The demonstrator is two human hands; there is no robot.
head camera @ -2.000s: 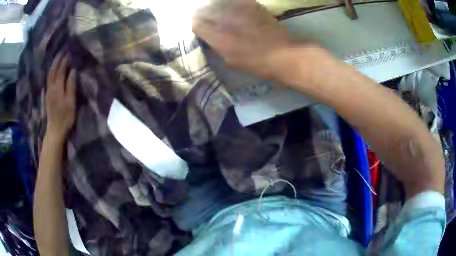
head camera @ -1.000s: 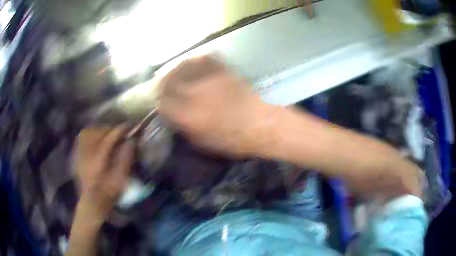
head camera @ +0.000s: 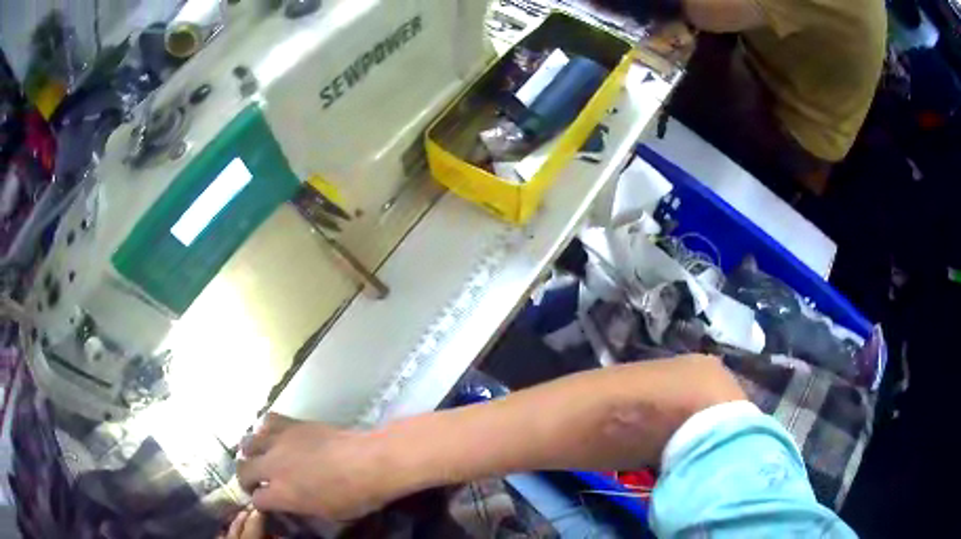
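Purple-brown and cream plaid cloth point(head camera: 137, 476) lies at the lower left, under the lit needle end of a pale sewing machine point(head camera: 364, 100) with a green panel. My right hand point(head camera: 308, 468) is at the cloth's right edge beside the glare, its fingers bent and closed on the edge of the plaid. Only a few fingertips of my left hand point(head camera: 244, 524) show, just below my right fingers at the bottom edge; the rest is cut off. The needle area is washed out by light.
An open yellow box point(head camera: 479, 190) with small items stands on the white table point(head camera: 422, 326). A thin brown stick point(head camera: 358, 268) lies near the machine. A blue bin point(head camera: 759, 247) at right holds white scraps and plaid. A person in a tan top point(head camera: 817, 68) is at upper right.
The view has swung right and up, showing the machine and whole yellow box. My right hand now lies at the cloth edge by the lamp; my left hand has mostly left the picture.
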